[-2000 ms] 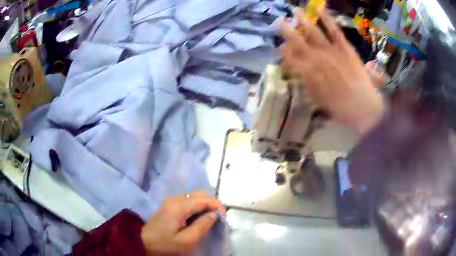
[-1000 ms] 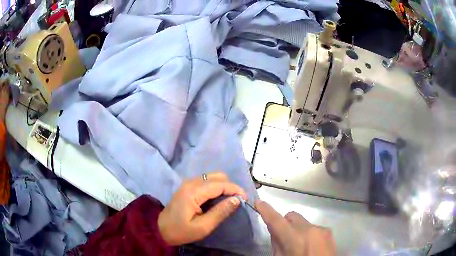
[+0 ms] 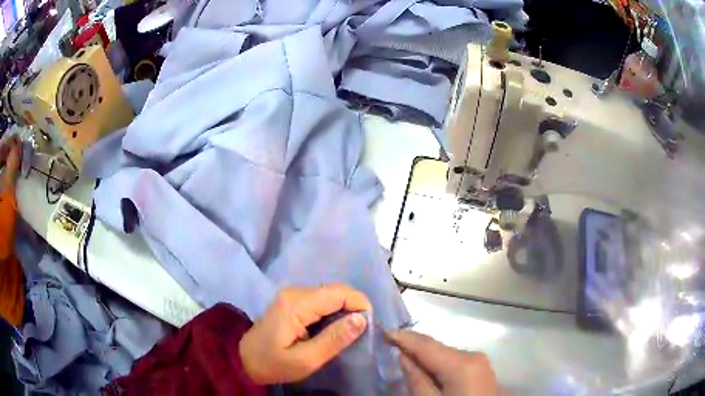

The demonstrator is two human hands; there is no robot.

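Note:
A light blue garment body [image 3: 232,155] spreads across the white table left of the sewing machine [image 3: 483,116]. My left hand [image 3: 309,332], in a dark red sleeve, pinches the garment's lower edge between thumb and fingers near the front of the table. My right hand [image 3: 444,367] is close beside it at the bottom, fingertips together at the same edge. Whether my right fingertips hold cloth or a small tool cannot be told. The machine's needle area is lit above its bed plate [image 3: 433,259], and no cloth lies under it.
Dark scissors [image 3: 535,244] lie on the bed beside a lit smartphone [image 3: 603,267]. More blue cloth [image 3: 398,85] lies behind the work. Another cream machine [image 3: 77,97] stands at left, with blue cloth heaped below [image 3: 73,332]. Part of a person in orange shows at the left edge.
My right hand has come down from above the machine head to the cloth edge beside my left hand. Since a second ago, it has shifted slightly down and left.

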